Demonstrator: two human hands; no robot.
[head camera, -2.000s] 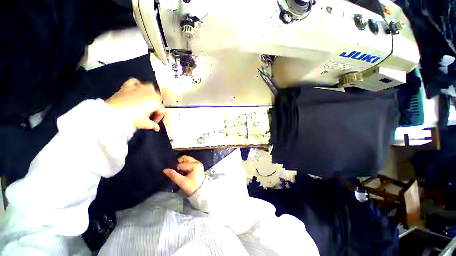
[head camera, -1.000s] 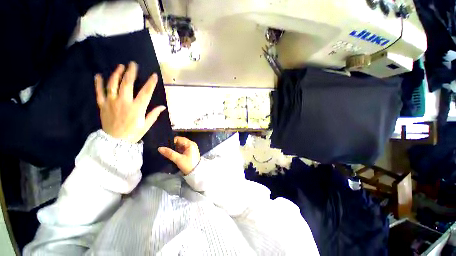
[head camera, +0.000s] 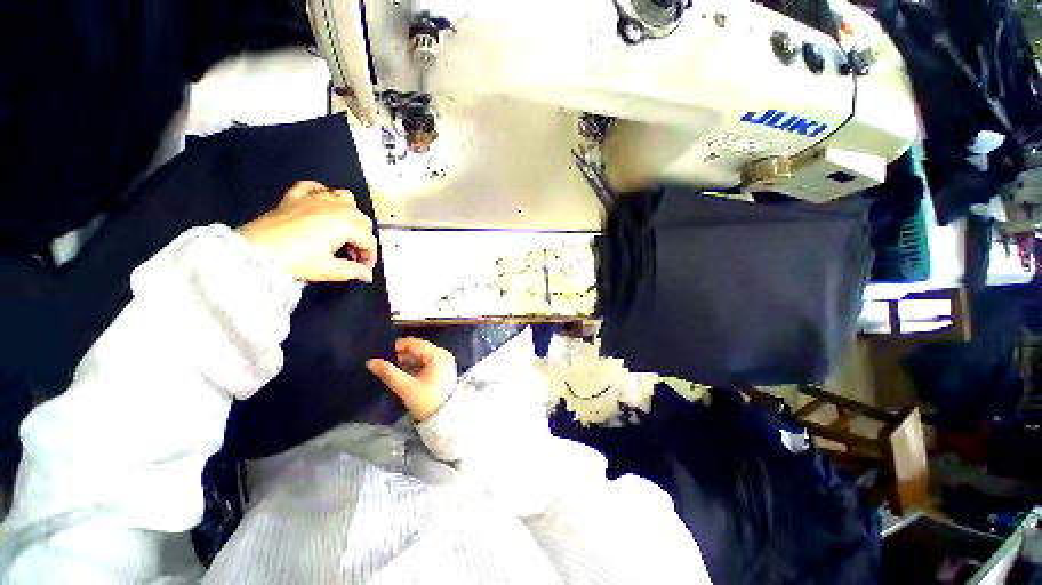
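Observation:
A large black garment cloth (head camera: 314, 377) lies left of the needle, with its straight right edge beside the pale bed plate (head camera: 491, 189). My left hand (head camera: 320, 234) lies on the cloth near this edge, fingers curled; its fingertips touch the fabric, and whether they pinch it I cannot tell. My right hand (head camera: 423, 375) is lower, at the cloth's front right edge, with thumb and fingers at the fabric's border; a grip is not clear. The presser foot and needle (head camera: 394, 143) of the cream sewing machine (head camera: 686, 97) are up and right of the cloth, apart from it.
A stack of dark cut pieces (head camera: 743, 286) sits right of the bed. Thin dark snips (head camera: 592, 181) lie beside it. A black garment heap (head camera: 91, 114) is at far left. Dark cloth (head camera: 731, 480) hangs below the table's wooden edge (head camera: 491, 320). A wooden stool (head camera: 903, 457) stands at right.
My left hand was spread flat on the cloth a second ago and now has its fingers curled, nearer the right edge. My right hand stays near the same cloth border. The camera view has shifted.

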